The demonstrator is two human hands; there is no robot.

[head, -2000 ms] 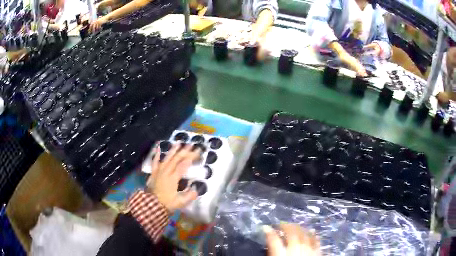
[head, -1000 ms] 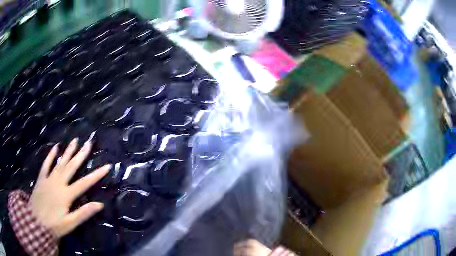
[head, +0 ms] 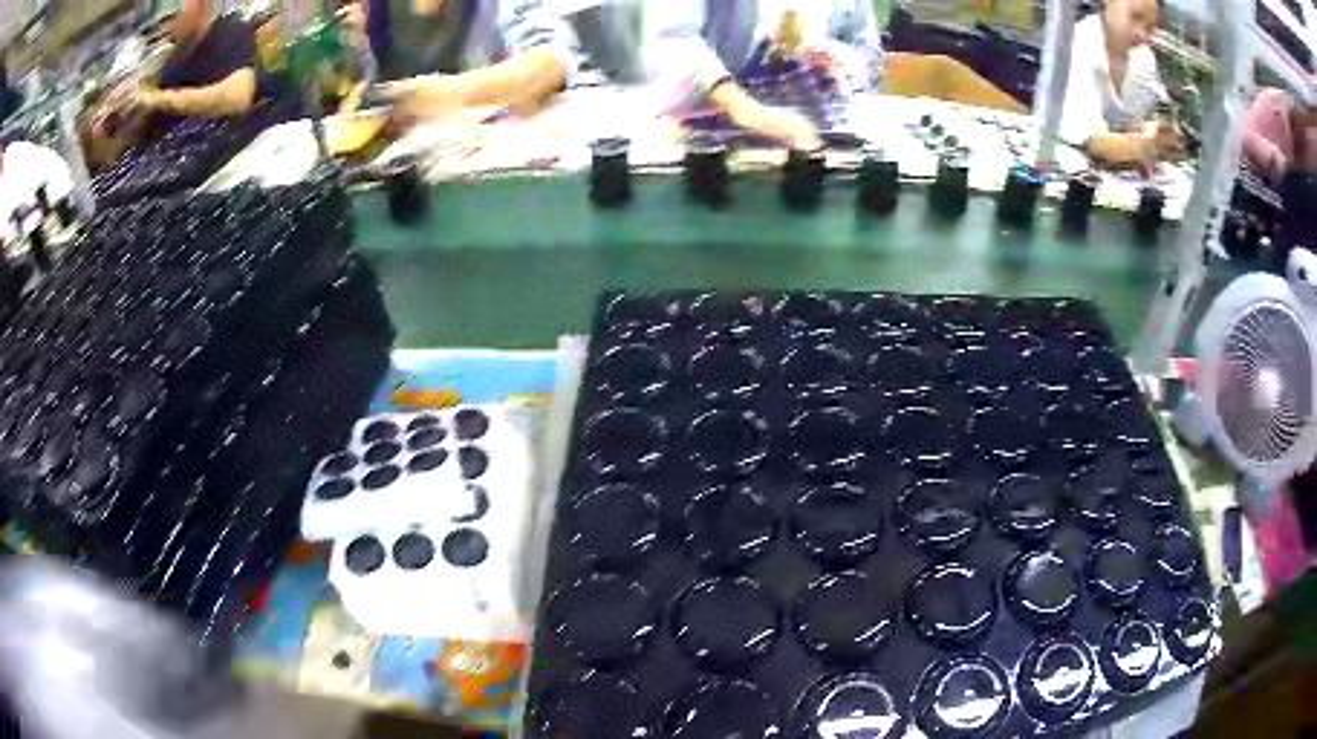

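A large black blister tray lies in front of me, with rows of round black parts in its pockets. Several discs at its near right edge shine with bright rims and pale lines. White label sheets with round black stickers lie left of the tray, overlapping. A blurred whitish, see-through sheet, apparently plastic film, is at the lower left corner. Neither of my hands is in the picture.
A tall stack of black trays stands at the left. A green conveyor with black cylindrical items runs behind. A white fan is at the right. Several people sit across the belt. A cartoon-printed board lies under the sheets.
The plastic film is off the tray and a blurred whitish sheet shows at the lower left. Both hands have left the picture. The view has swung back left from the carton.
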